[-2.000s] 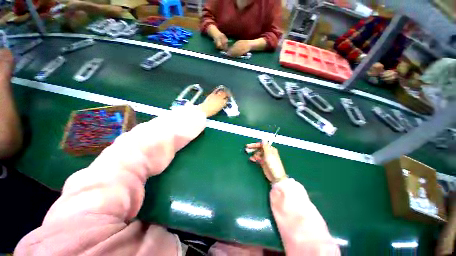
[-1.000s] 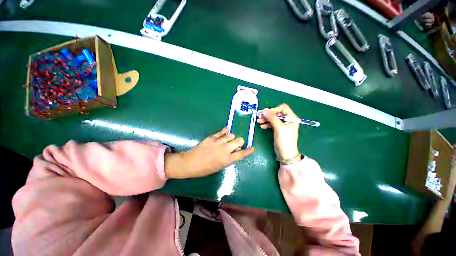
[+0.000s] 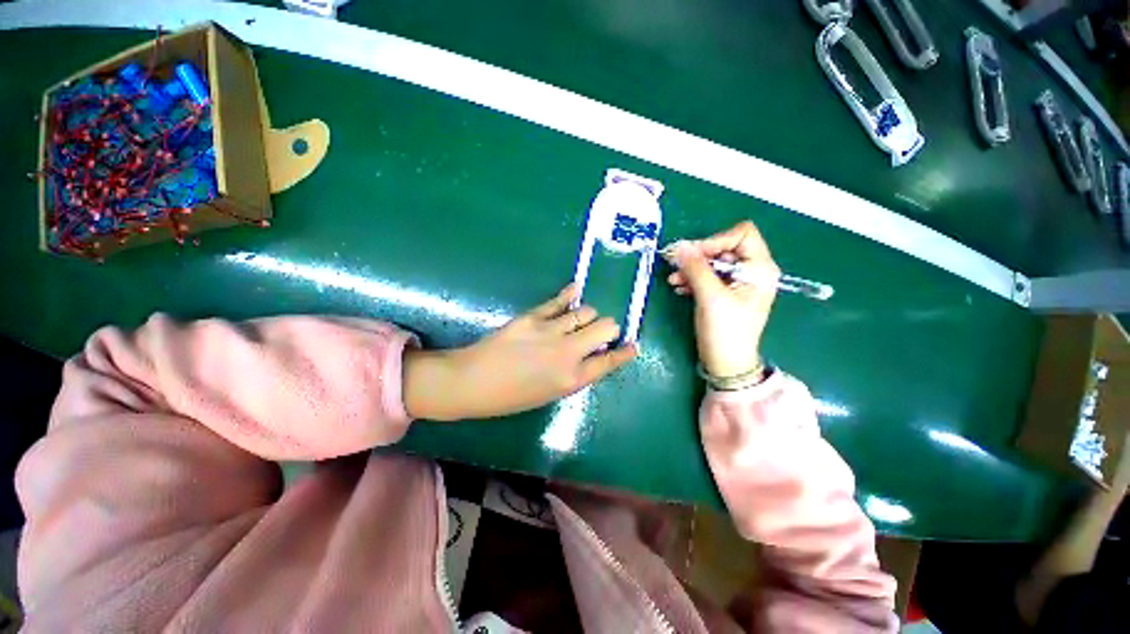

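A white oval housing (image 3: 644, 287) lies on the green surface in front of me, its wide end pointing away. A small blue insert (image 3: 635, 230) shows in that wide end. My left hand (image 3: 527, 359) holds the near end of the housing, with fingers on its lower left side and rim. My right hand (image 3: 731, 287) holds a slim pen-like tool (image 3: 805, 286) just right of the housing's wide end. The tool's pale rear end sticks out to the right. Its tip is too small to make out, and I cannot tell whether it touches the housing.
An open brown box (image 3: 242, 136) of blue cylinders with red leads stands at the upper left. A white strip (image 3: 521, 105) crosses behind the housing. Several other housings (image 3: 867, 99) lie beyond it at upper right. A carton (image 3: 1053, 396) with white pieces and a person's arm (image 3: 1076, 545) are at far right.
Two seconds ago my left hand was at a housing beyond the strip; a housing is now held in front of me. Since one second ago, the hands hold nearly the same pose while the view has shifted.
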